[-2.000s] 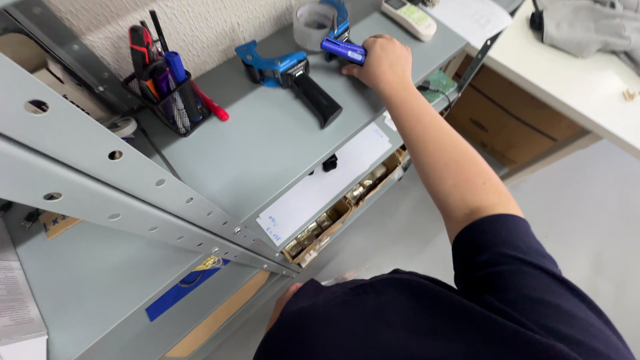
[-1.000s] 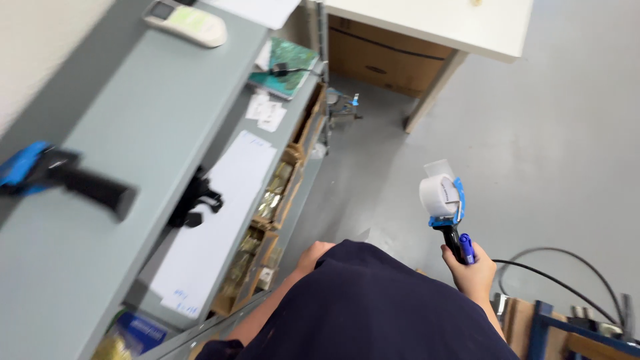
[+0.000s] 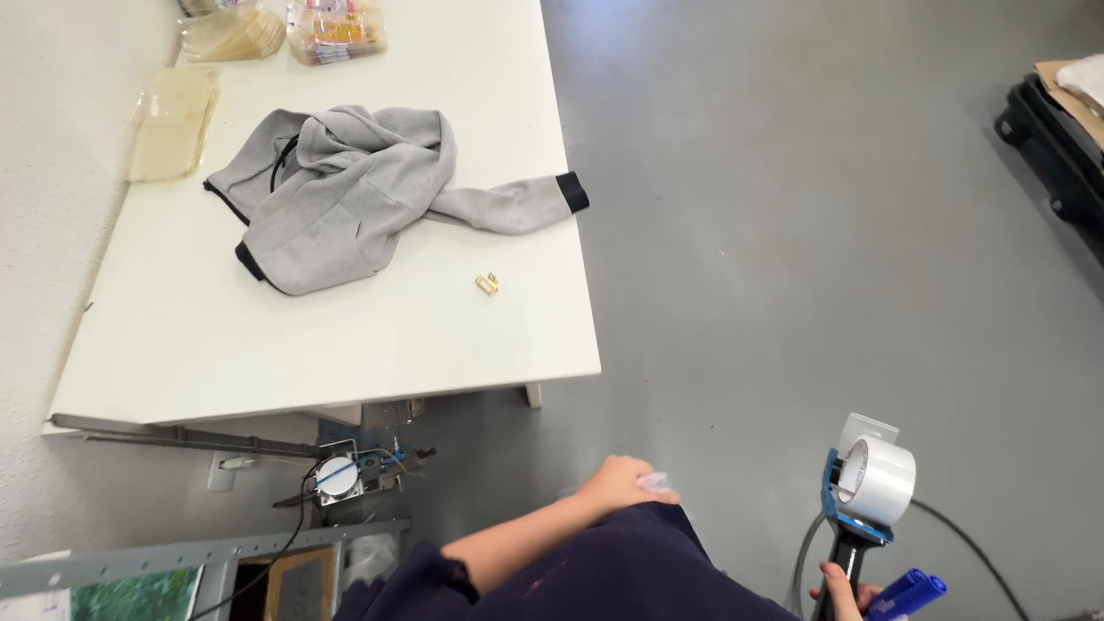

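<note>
My right hand [image 3: 841, 593], at the bottom right, grips the black handle of a blue tape gun [image 3: 856, 517] loaded with a wide roll of clear packing tape [image 3: 878, 479]. Blue markers [image 3: 907, 593] stick out from the same hand, beside the handle. My left hand [image 3: 628, 485] is closed around a crumpled piece of clear plastic [image 3: 657, 483] in front of my dark shirt; the rest of the plastic is hidden by the fingers.
A grey hooded jacket [image 3: 345, 203] and small brass-coloured pieces [image 3: 487, 284] lie on the white table [image 3: 345, 362]. Plastic bags [image 3: 336, 30] are at its far end. Below stand a metal shelf frame [image 3: 129, 561] and a small device [image 3: 338, 479]. A black wheeled base [image 3: 1052, 151] is far right.
The view has swung from the grey shelf to the white table. The right hand was over the shelf with a blue marker and the tape gun; now it holds both over the floor at right.
</note>
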